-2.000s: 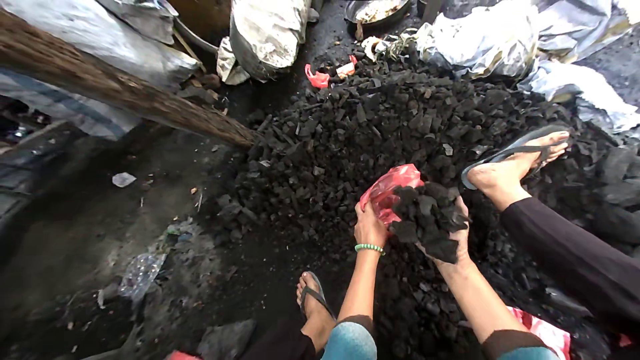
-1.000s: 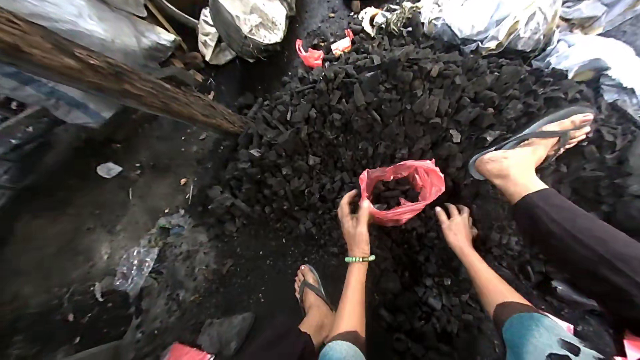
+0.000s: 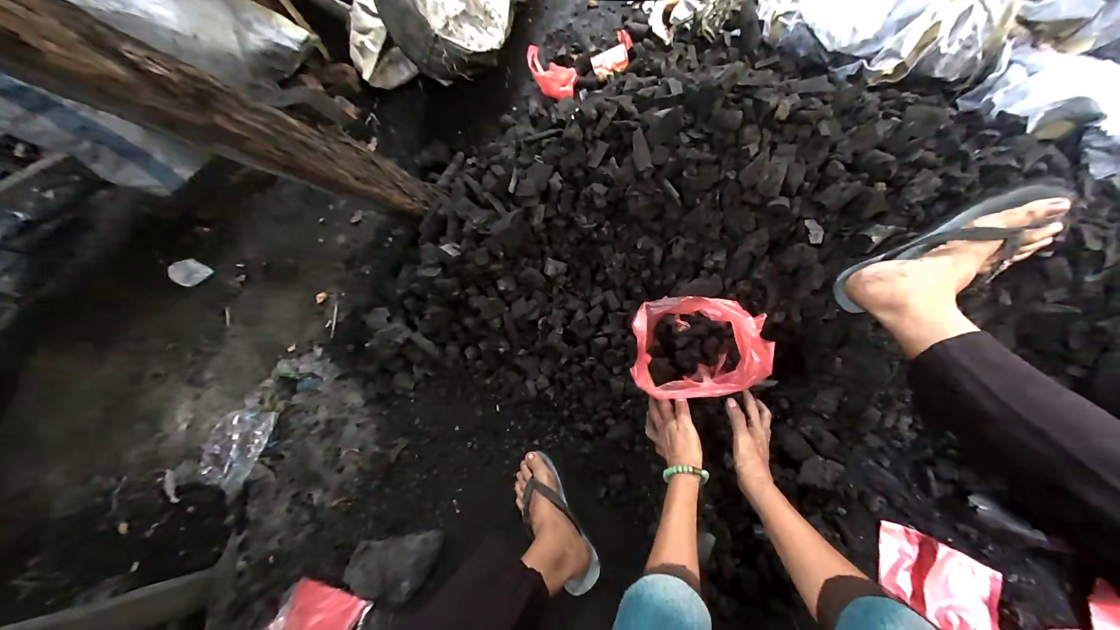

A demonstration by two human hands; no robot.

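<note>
A red plastic bag with its mouth spread wide stands on the heap of charcoal, dark charcoal pieces inside it. Just below the bag's near rim is my left hand, a green beaded bracelet on its wrist, fingertips close to the plastic. To its right, my right hand reaches the same side of the bag with fingers extended. Neither hand shows anything in its grasp; whether the fingertips touch the bag or the charcoal cannot be told.
My sandalled feet are planted on either side. A wooden pole slants in from the upper left. Pale sacks lie along the top. Red plastic scraps lie at the heap's far edge, and red-and-white plastic at the lower right.
Two seconds ago my hands held charcoal and the red bag together; now the bag stands open-mouthed on the heap. Since one second ago, my left hand has left its side and both hands are at its near side.
</note>
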